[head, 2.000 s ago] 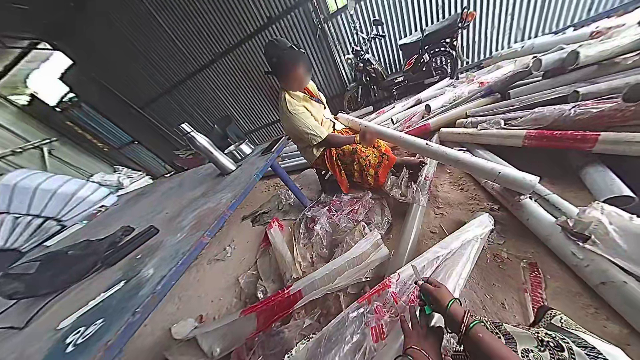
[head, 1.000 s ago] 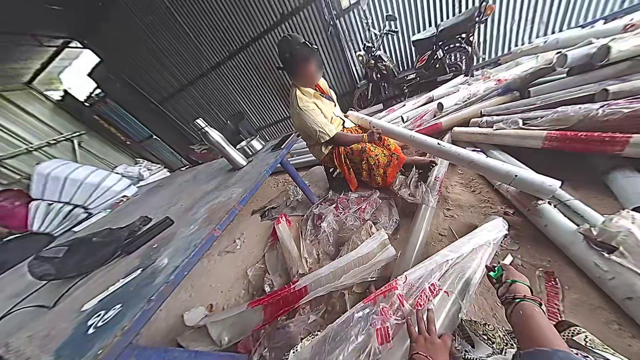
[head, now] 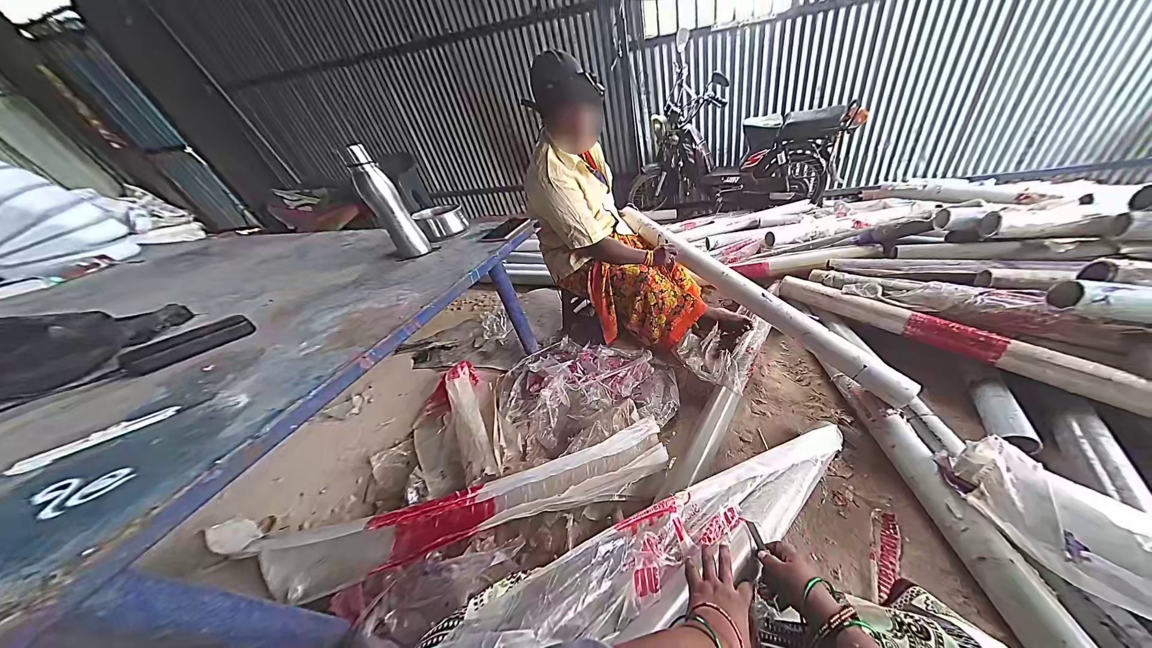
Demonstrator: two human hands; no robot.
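Observation:
A pipe in clear plastic wrapping with red print point(head: 666, 558) lies slanting across my lap. My left hand point(head: 720, 585) rests on that wrapping, fingers spread and pressing on it. Just to its right, my right hand point(head: 792, 576) is closed around a small cutting tool, seemingly a knife point(head: 754, 535), whose blade is at the plastic. Bangles circle both wrists. Left of the wrapped pipe lies a loose plastic sleeve with a red band point(head: 432, 531), and beyond it a heap of crumpled clear plastic film point(head: 585, 396).
A co-worker point(head: 598, 225) sits ahead, holding a white pipe point(head: 774, 310). On the left stands a blue-edged metal table point(head: 297, 418) bearing a steel flask point(head: 387, 202) and a steel pot point(head: 441, 222). Many pipes point(head: 963, 337) are piled on the right. A motorbike point(head: 747, 153) is parked behind.
My right hand, farther right and off the wrapping a second ago, is now close beside my left hand at the plastic. The view has shifted.

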